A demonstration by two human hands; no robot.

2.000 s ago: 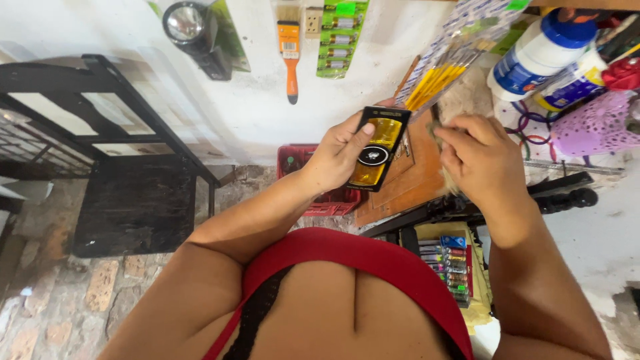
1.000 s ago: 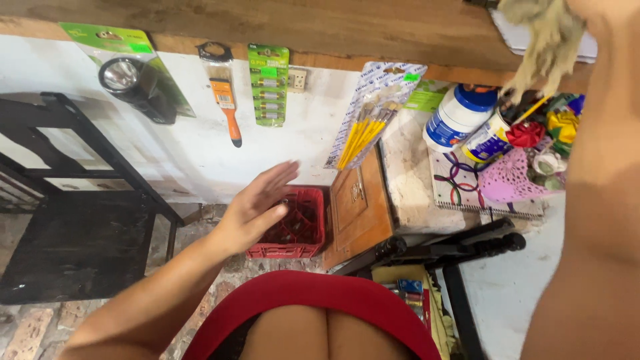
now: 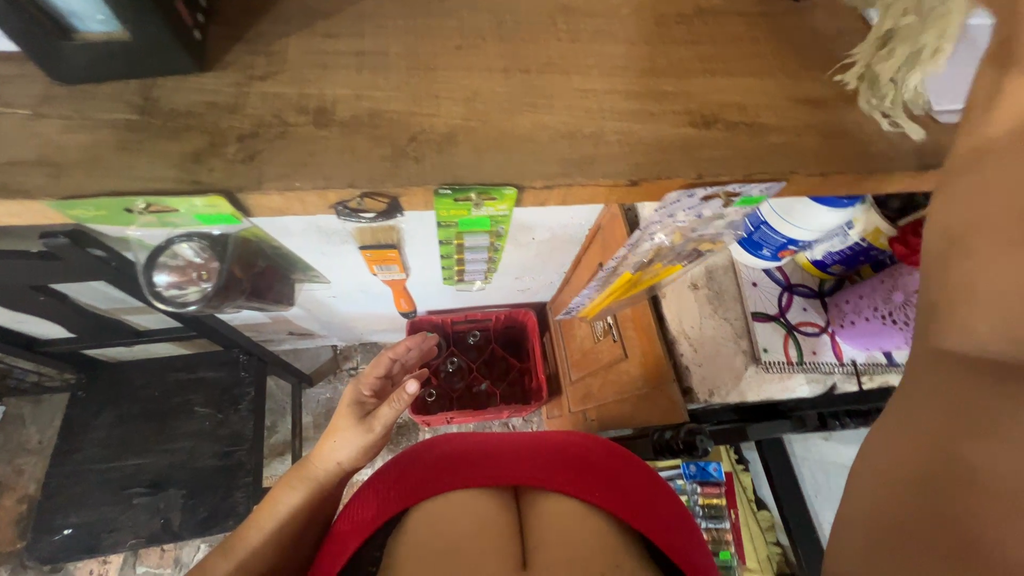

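My left hand (image 3: 382, 404) hangs empty above the floor, fingers apart, beside a red plastic bottle crate (image 3: 480, 368) that holds several bottles. My right arm reaches up along the right edge, its hand out of the frame. Near that arm a frayed cream cloth (image 3: 904, 64) hangs over the wooden shelf (image 3: 480, 104); what grips it cannot be seen. From the shelf's edge hang a packaged flashlight (image 3: 188, 272), an orange-handled paintbrush (image 3: 388, 272), a card of batteries (image 3: 476, 240) and a pack of yellow-handled brushes (image 3: 648, 264).
A black wooden chair (image 3: 152, 448) stands at the left. To the right are a wooden cabinet door (image 3: 600, 360), a white bottle with a blue cap (image 3: 784, 228), a spiral notebook (image 3: 784, 320) and a lilac perforated container (image 3: 876, 308). A black framed object (image 3: 112, 40) sits on the shelf.
The black and gold package, earlier in my left hand, is out of sight. My right hand has gone up and out of view. The view has shifted to show more of the shelf.
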